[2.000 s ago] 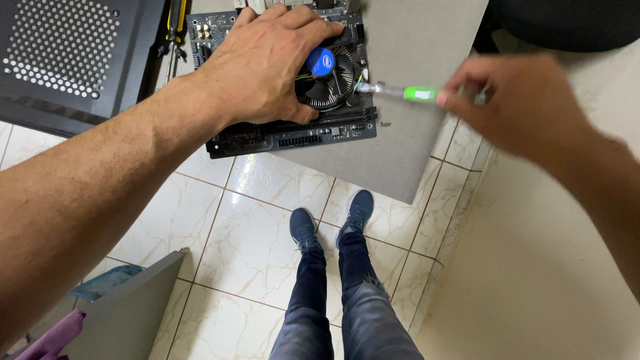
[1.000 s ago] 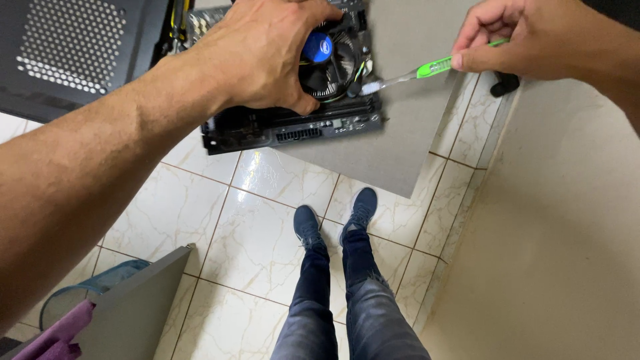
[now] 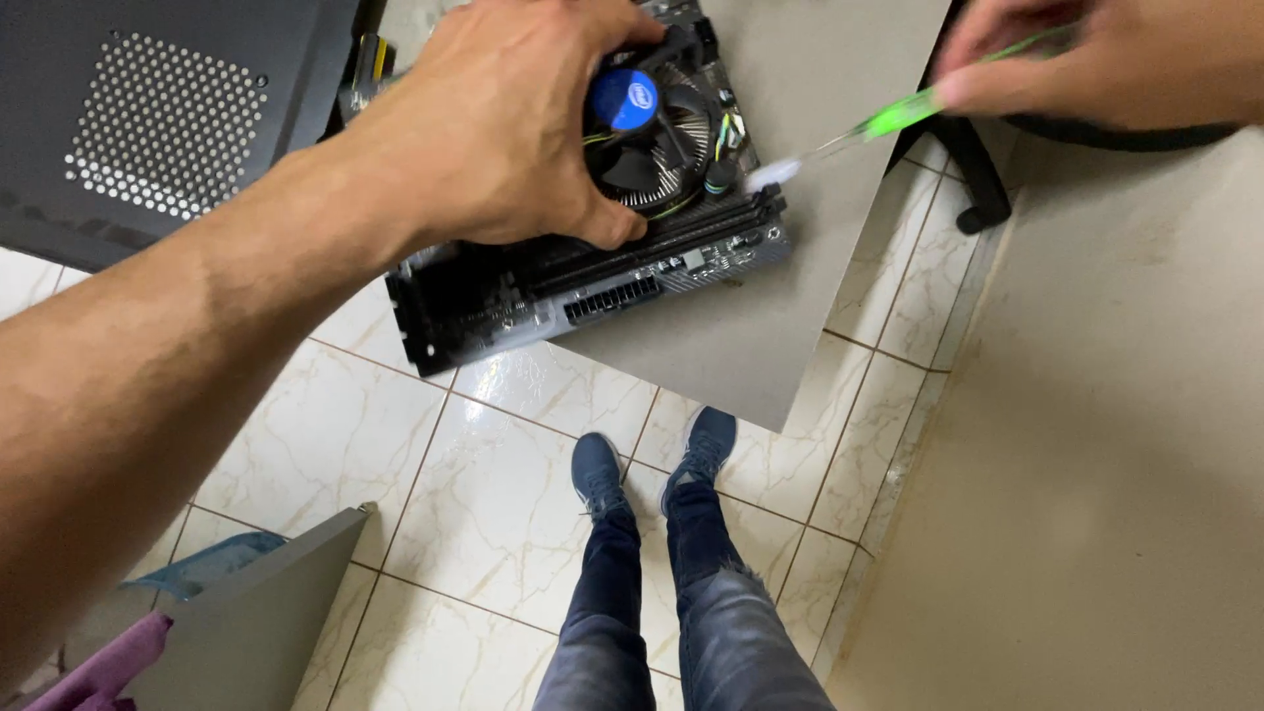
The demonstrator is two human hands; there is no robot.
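Observation:
My left hand (image 3: 533,118) grips the round CPU cooler fan (image 3: 652,148), thumb on its near side and fingers over the far side. The fan has a blue Intel hub and sits on a black motherboard (image 3: 612,296), which lies tilted on a grey tabletop. Between the fingers of my right hand (image 3: 1027,69) is a thin brush with a green handle (image 3: 899,114). Its pale, blurred tip is at the board's right edge, by the memory slots and a small bundle of coloured wires. Whether the tip touches the board I cannot tell.
A black computer case panel (image 3: 178,128) with round perforations lies at the upper left. The grey tabletop (image 3: 731,365) ends in a corner above the tiled floor. A grey board (image 3: 247,612) and a purple cloth (image 3: 109,662) are at the lower left. A black chair leg (image 3: 973,178) stands at right.
The brush, still in my right hand, has shifted about the board's right edge. My left hand stays on the fan.

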